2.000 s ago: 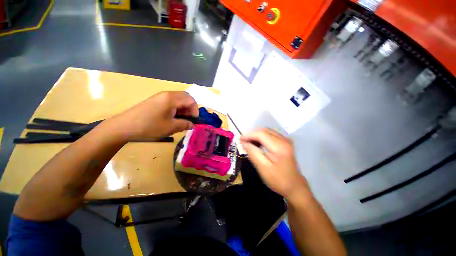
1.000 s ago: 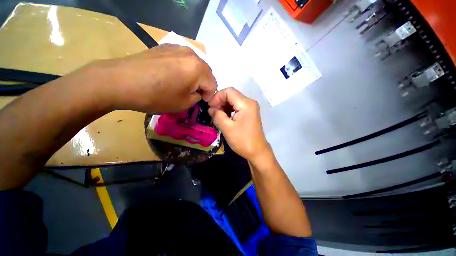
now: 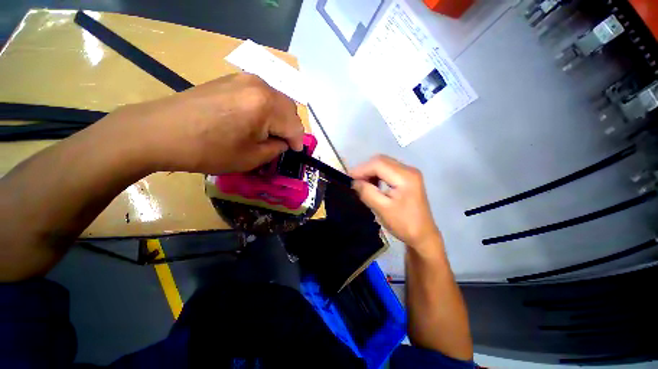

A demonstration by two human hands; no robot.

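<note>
A narrow black strap [image 3: 330, 171] runs between my two bare hands over the pink block [image 3: 263, 189]. My left hand [image 3: 252, 122] pinches it above the block's dark slot, and the strap's long part [image 3: 137, 56] extends up-left over the table. My right hand [image 3: 393, 194] pinches the strap's other end, right of the block. The block sits on a pale base on a dark stained disc [image 3: 252, 218]. My left fingertips partly hide the slot.
Other black straps [image 3: 47, 115] lie on the tan table [image 3: 173, 194] at left. Straps hang at right from silvery clips [image 3: 602, 34] by the white machine panel [image 3: 534, 122]. A blackened cardboard [image 3: 339, 245] and blue crate [image 3: 393, 306] are below the table corner.
My hands were together at the block; my right hand has moved right and down, and a stretch of strap now shows between them. The view has shifted slightly.
</note>
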